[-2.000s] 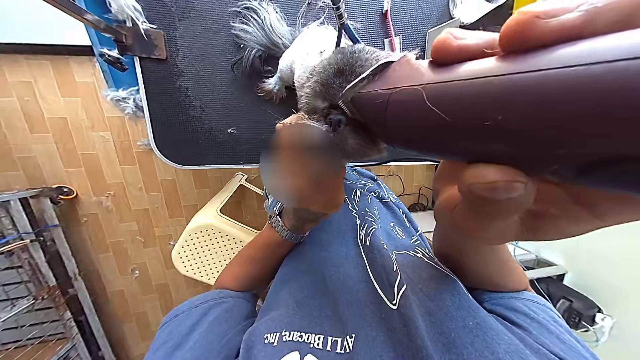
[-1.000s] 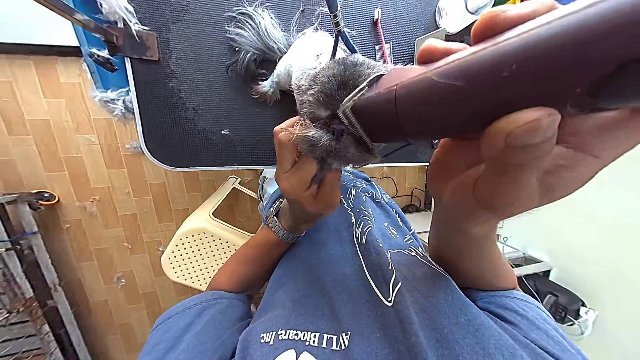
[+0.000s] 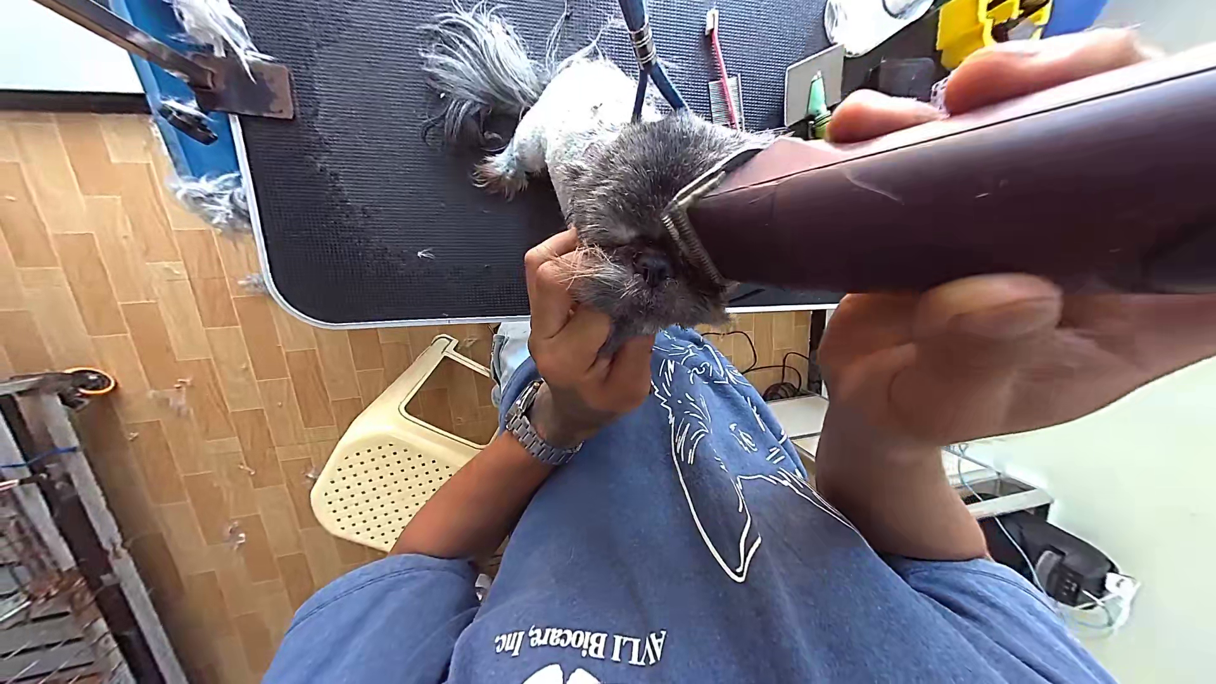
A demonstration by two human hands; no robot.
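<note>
A small dog (image 3: 636, 180) with grey head fur and a pale, short-clipped body is on a black grooming table (image 3: 380, 228). My left hand (image 3: 581, 342), with a metal watch at the wrist, holds the fur and chin under its muzzle. My right hand (image 3: 988, 332) grips a dark maroon hair clipper (image 3: 931, 190). The clipper's blade (image 3: 698, 237) lies against the side of the dog's face, beside the nose. A blue grooming loop (image 3: 651, 57) runs down to the dog's neck. The far side of its face is hidden by the clipper.
Behind the dog lie a red-handled comb (image 3: 724, 81), a green-tipped item (image 3: 817, 100) and a yellow holder (image 3: 988, 28). A metal arm bracket (image 3: 252, 90) is fixed at the table's left corner. Below stand a cream plastic stool (image 3: 389, 475) and a metal cage (image 3: 66, 551).
The clipper and my right hand have shifted relative to the dog's face, which shows more now than two seconds ago. My left hand still holds the muzzle from below.
</note>
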